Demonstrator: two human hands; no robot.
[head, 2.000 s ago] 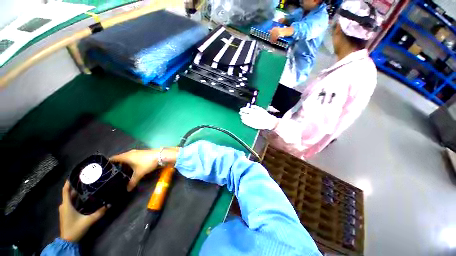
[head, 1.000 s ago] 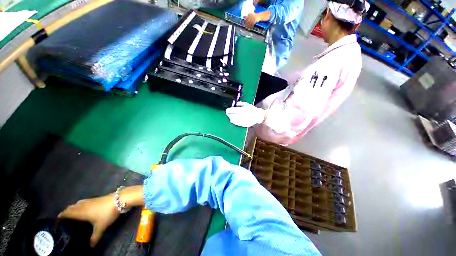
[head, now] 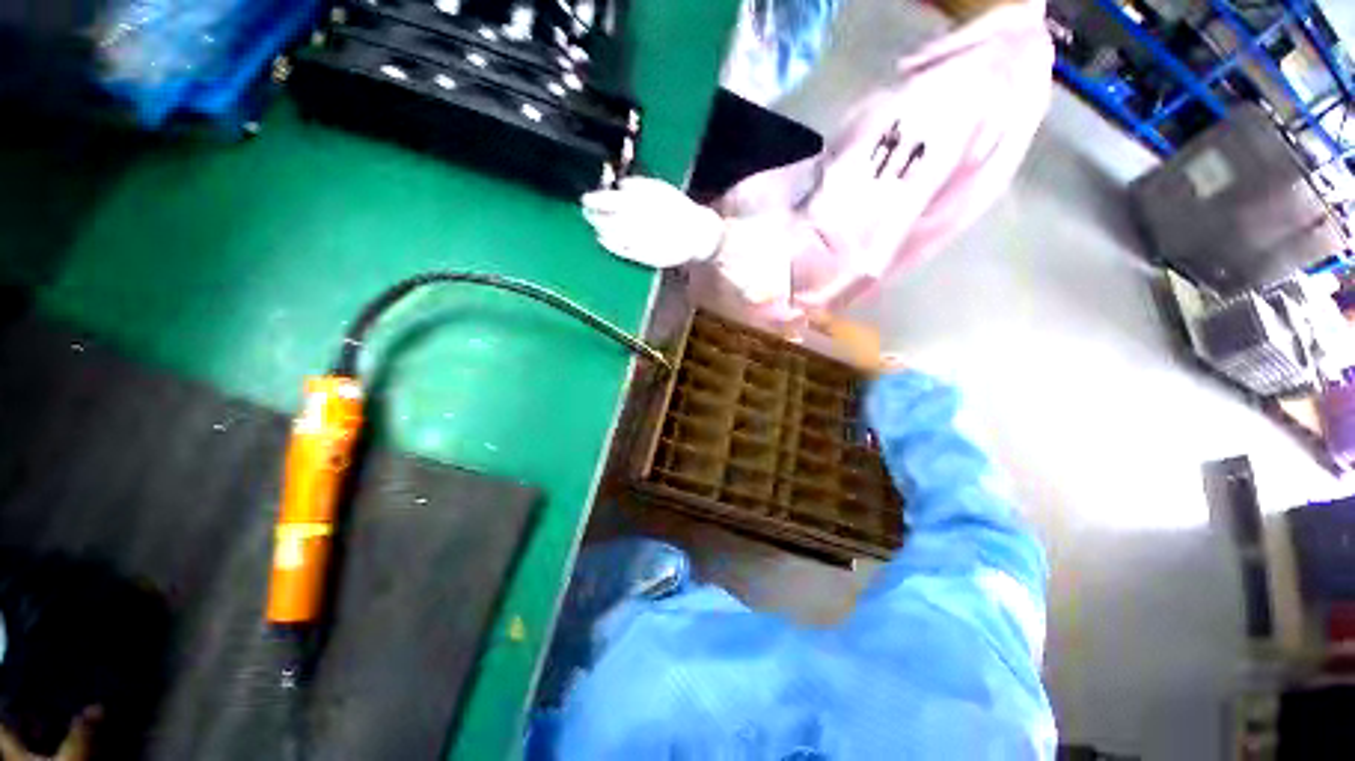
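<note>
The dark cooling fan (head: 78, 632) is cut off at the lower left corner, with a sliver of its white label at the picture's edge. My left hand (head: 57, 736) shows only as fingers at the fan's lower side, holding it; the rest is out of the picture. My right arm reaches out to the partitioned carton (head: 758, 427) beside the bench. My right hand (head: 850, 341) is a blur at the carton's far right corner; whether it holds anything cannot be told. Many brown cells show, with a few dark items near the right sleeve.
An orange electric screwdriver (head: 312, 498) lies on the black mat (head: 431, 572), its cable curving to the bench edge. Black housings (head: 461, 112) and blue plastic bags (head: 193, 52) lie at the back. A person in a pink smock (head: 929, 164) stands beyond the carton, a gloved hand at the bench edge.
My right hand has let go of the fan and moved right, off the bench to the carton. The view has swung right, so the fan and my left hand now sit at the lower left edge.
</note>
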